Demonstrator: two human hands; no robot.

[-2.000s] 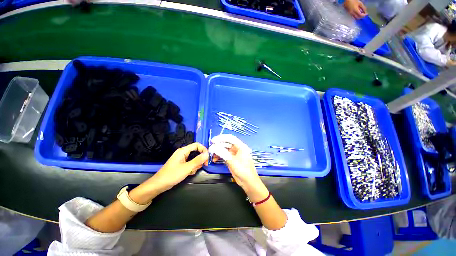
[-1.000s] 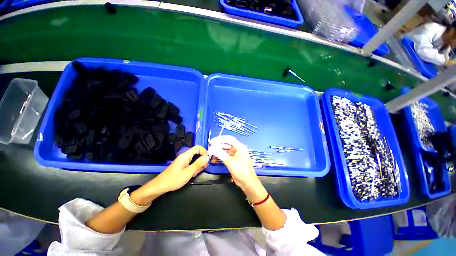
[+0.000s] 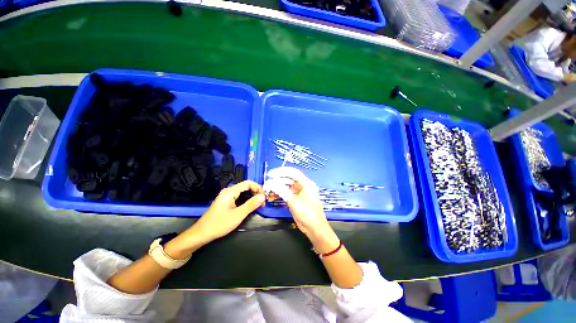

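Note:
My left hand (image 3: 231, 208) and my right hand (image 3: 304, 205) meet at the inner edge between two blue trays, thumbs and fingertips pinched together. White coverings sit on the right fingers. Whatever is between the fingertips is too small and hidden to make out. The left tray (image 3: 218, 101) is heaped with black plastic housings (image 3: 139, 148). The middle tray (image 3: 341, 117) holds two loose groups of thin silver metal rods (image 3: 297, 154), the lower one partly behind my right hand.
A clear plastic box (image 3: 28, 142) stands at the left. A right tray (image 3: 442, 252) is full of silver-and-black rods. A joined housing and rod (image 3: 403, 96) lies on the green conveyor belt (image 3: 252, 53). A person in white sits at upper right.
The joined housing and rod on the belt has moved to the right. My hands stay together in nearly the same place, with only small finger shifts.

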